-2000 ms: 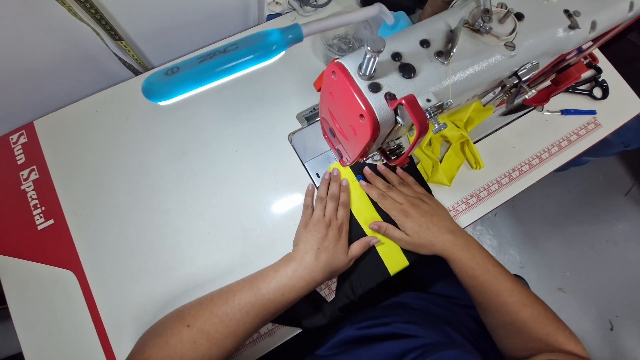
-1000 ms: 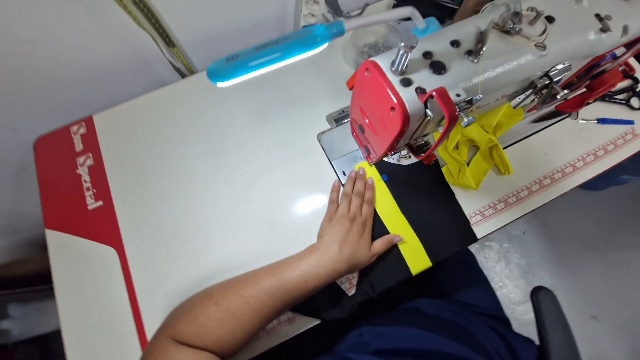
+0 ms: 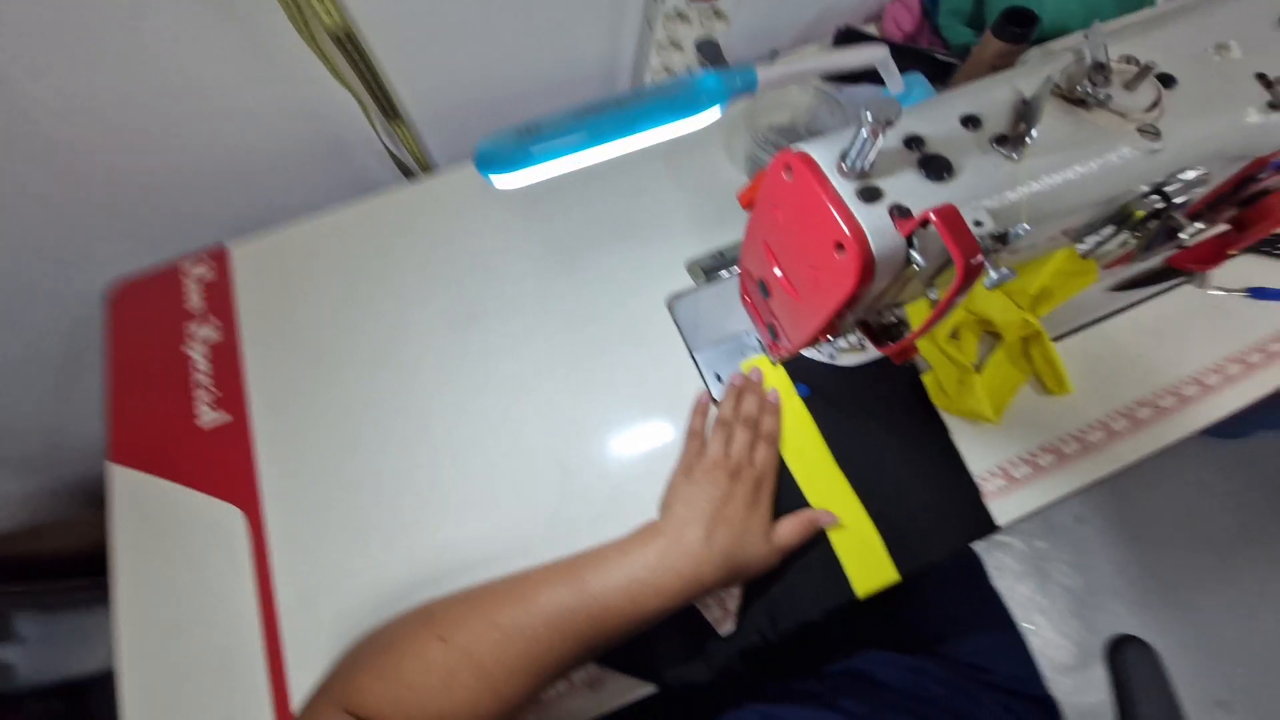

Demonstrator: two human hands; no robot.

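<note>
My left hand (image 3: 728, 480) lies flat on black fabric (image 3: 890, 440), fingers extended, with its fingertips at the left edge of a yellow fabric strip (image 3: 835, 490) and the thumb tip resting on the strip. The strip runs over the black fabric from the needle area of a sewing machine (image 3: 1010, 130) with a red faceplate (image 3: 808, 255). A small blue spot shows on the fabric beside the strip. The presser foot is mostly hidden by the machine head. My right hand is out of view.
Crumpled yellow fabric (image 3: 985, 350) lies right of the machine head. A lit blue lamp (image 3: 610, 125) hangs over the back of the white table (image 3: 430, 400). A printed red ruler (image 3: 1130, 425) runs along the front edge. The tip of a blue pen (image 3: 1262, 293) shows at far right.
My right hand lay on the black fabric two seconds ago and has left the view. My left hand stays beside the yellow strip. The view has shifted left.
</note>
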